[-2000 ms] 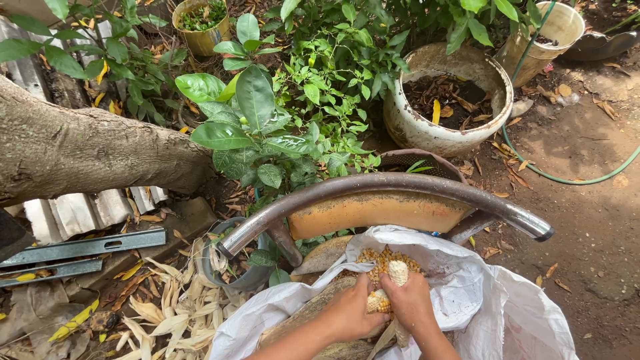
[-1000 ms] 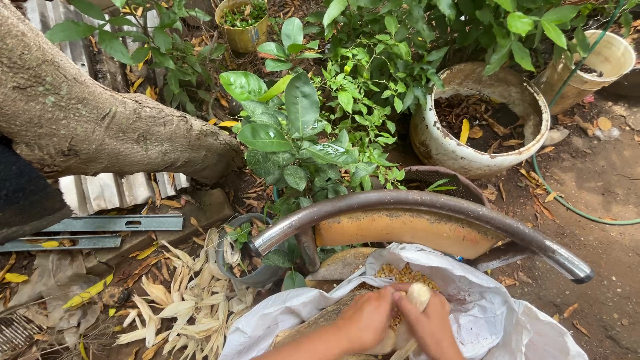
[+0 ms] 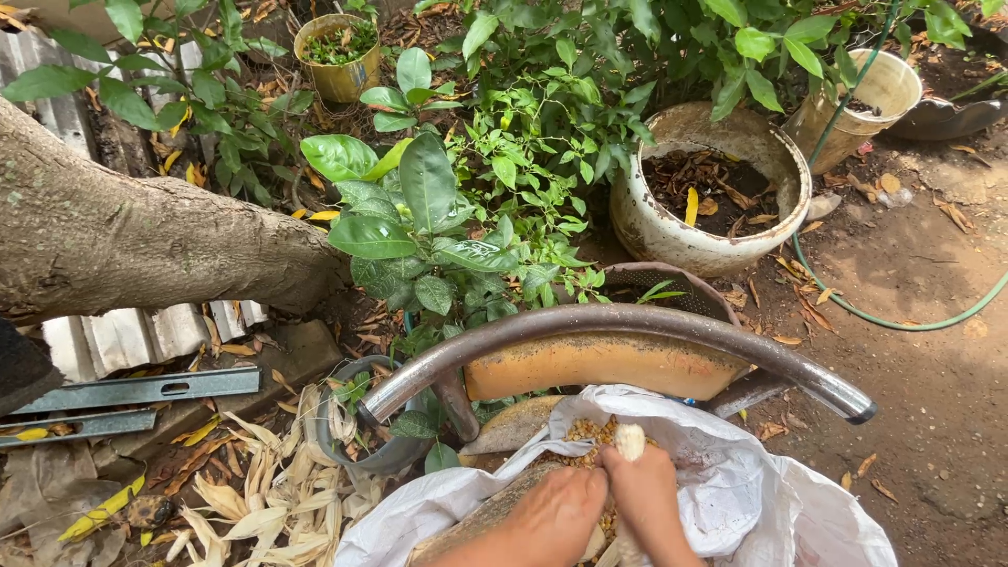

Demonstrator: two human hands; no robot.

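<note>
My right hand (image 3: 647,492) is closed around a pale corn cob (image 3: 630,442), whose bare tip sticks up above the fingers and whose lower end shows below the hand. Beside it and touching it, my left hand (image 3: 557,508) has its fingers curled; what lies inside them is hidden. Loose yellow corn kernels (image 3: 587,431) lie behind and below the hands in an open white woven sack (image 3: 728,492). The sack is spread over a chair with a curved metal tube back (image 3: 598,316).
Dry corn husks (image 3: 260,504) lie on the ground at left, beside a grey plant pot (image 3: 386,457). A tree trunk (image 3: 157,236) and metal channels (image 3: 181,387) are at left. Behind the chair stand leafy plants and a round white planter (image 3: 709,244); a green hose (image 3: 890,321) curves at right.
Two seconds ago a pale piece showed at each hand; now only one cob tip shows, upright at my right hand. Both hands remain close together over the sack.
</note>
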